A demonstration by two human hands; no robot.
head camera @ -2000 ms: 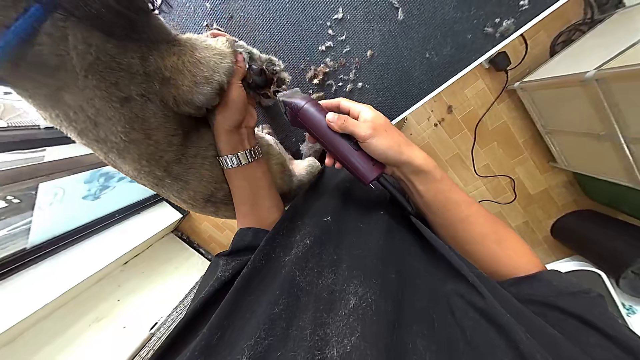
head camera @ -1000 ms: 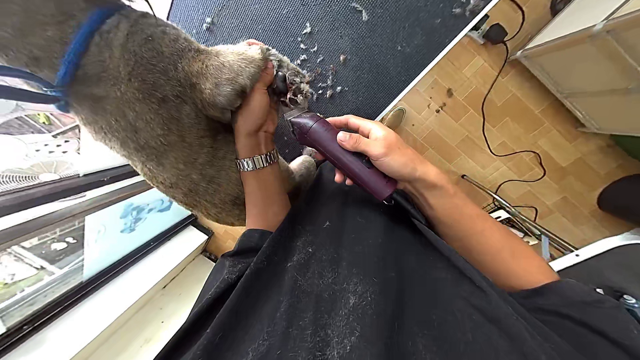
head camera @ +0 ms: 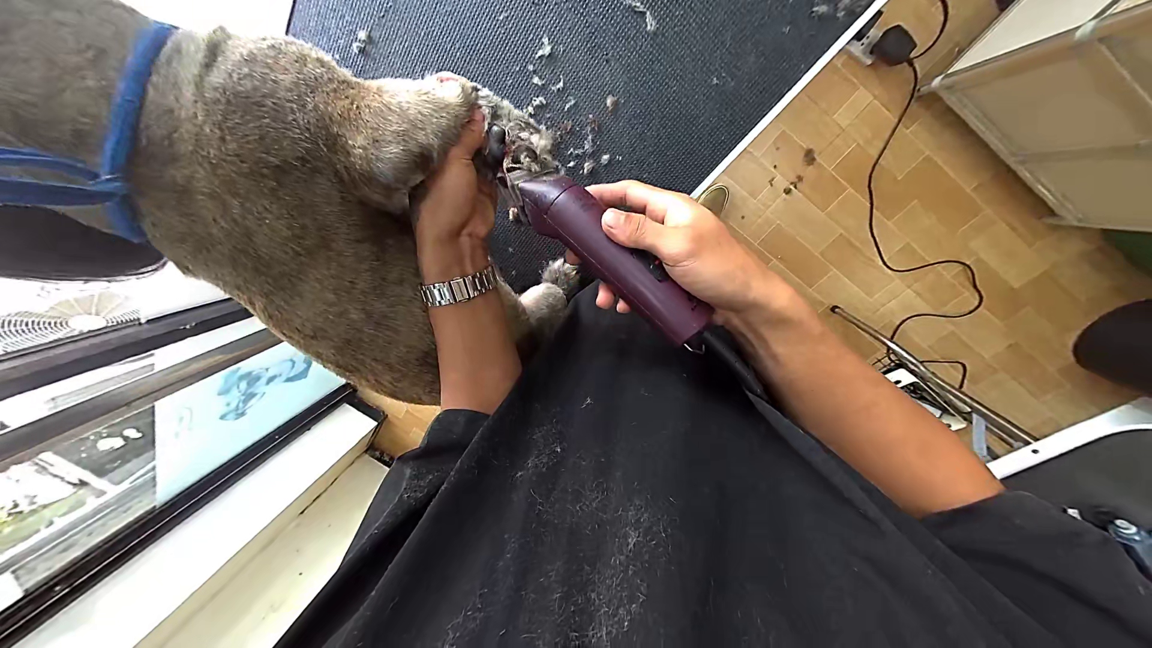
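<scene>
A dog (head camera: 297,180) with short grey-brown fur and a blue strap (head camera: 126,135) around its body stands at the left. My left hand (head camera: 456,193), below a metal watch band, is closed around one of its legs near the paw (head camera: 524,144); some fingers are hidden behind the leg. In my right hand (head camera: 661,234) is a purple electric clipper (head camera: 612,256), its blade end against the fur and pads of that paw. The clipper's black cord runs back under my right forearm. Another paw (head camera: 560,277) shows below, beside my black apron.
Loose fur tufts lie on the black textured grooming table (head camera: 684,81). Beyond its pale edge, a black cable (head camera: 877,216) with a plug crosses the tiled floor (head camera: 810,234). A pale cabinet (head camera: 1053,117) stands at the upper right, a metal stand (head camera: 936,378) below it. A window (head camera: 180,432) is at the left.
The blue strap and more of the dog's body have come into view at the left as the view shifted. Both hands keep their hold on the leg and the clipper.
</scene>
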